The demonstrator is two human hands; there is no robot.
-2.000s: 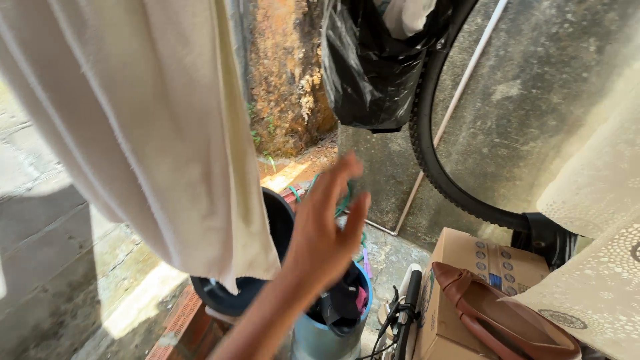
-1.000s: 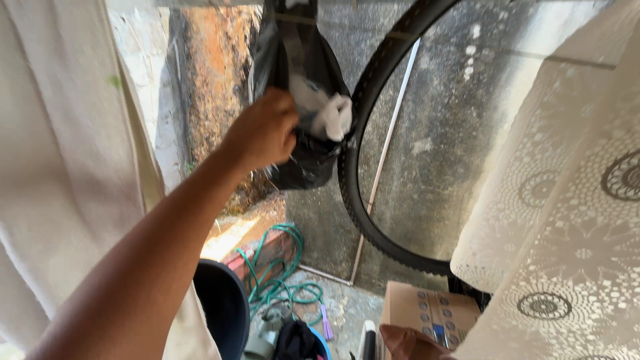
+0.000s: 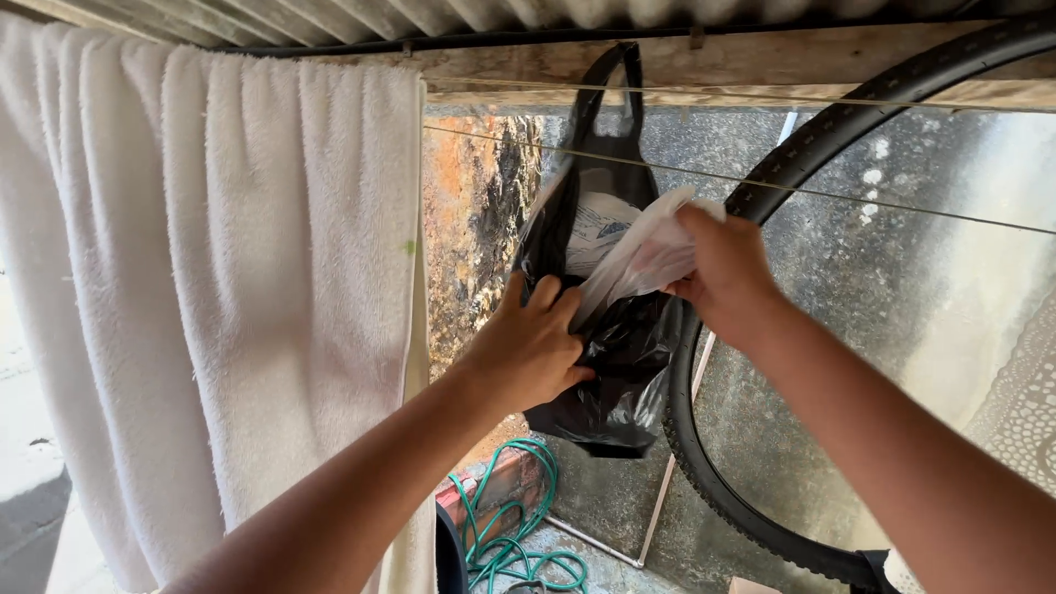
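Note:
A black plastic bag [image 3: 619, 396] hangs by its handles under a wooden beam. Inside its mouth is a white plastic bag [image 3: 606, 223] bearing writing. My right hand [image 3: 726, 264] pinches part of the white plastic between thumb and fingers at the right of the opening. Against the front of the black bag lies my left hand [image 3: 536, 338], fingers bent over its edge beside the white plastic; whether it grips either bag is hard to tell.
White towels [image 3: 272, 289] hang on the left. A bicycle tyre [image 3: 693, 429] hangs right of the bag, and thin lines [image 3: 825, 194] cross in front. Below lie a green hose [image 3: 528, 536] and a dark tub [image 3: 447, 553]. A patterned lace cloth [image 3: 1019, 396] is at the right.
My right hand has come into view and taken hold of the white plastic. The left hand, raised to the bag a second ago, is still at it. The view has tilted upward.

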